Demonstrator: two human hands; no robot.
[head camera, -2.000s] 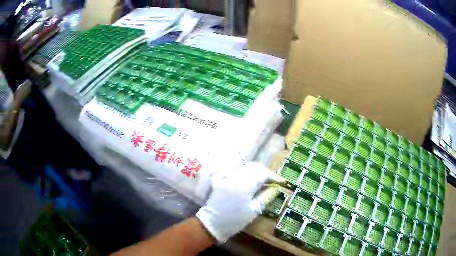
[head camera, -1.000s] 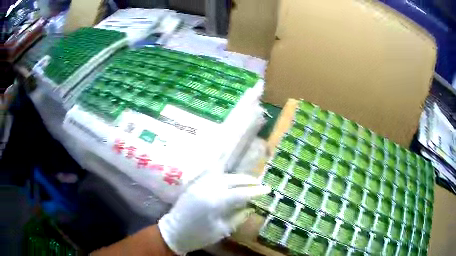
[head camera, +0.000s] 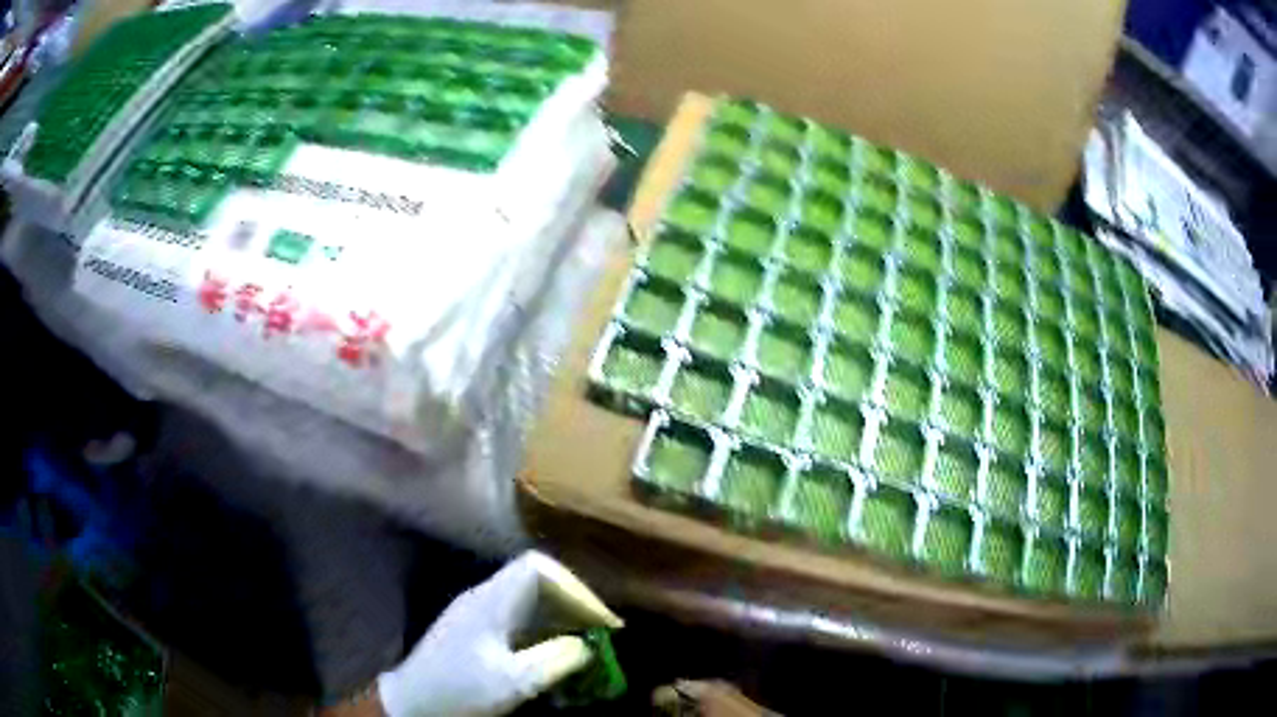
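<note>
Green square units with pale edges stand in tight rows, a large grid (head camera: 896, 350) on a tan cardboard layer (head camera: 560, 462). The grid's near left corner is stepped. My left hand (head camera: 490, 644), in a white glove with yellowish fingertips, is below the cardboard's front edge. Its thumb and fingers grip a small dark green unit (head camera: 599, 670), partly hidden and blurred. My right hand (head camera: 707, 698) is bare and cut off by the bottom edge, just right of the unit. Only some fingers show, and I cannot tell whether they hold anything.
A white paper stack with red print (head camera: 280, 315) lies left, with green units (head camera: 378, 84) on top. Another stack with green units (head camera: 119, 70) is farther left. Cardboard (head camera: 868, 84) stands behind. Papers (head camera: 1176, 238) lie right. Shiny green pieces (head camera: 91, 644) are low left.
My left hand has left the grid's near left edge and come down below the bench edge, now holding a green unit. My right hand has appeared at the bottom. The view has shifted downward.
</note>
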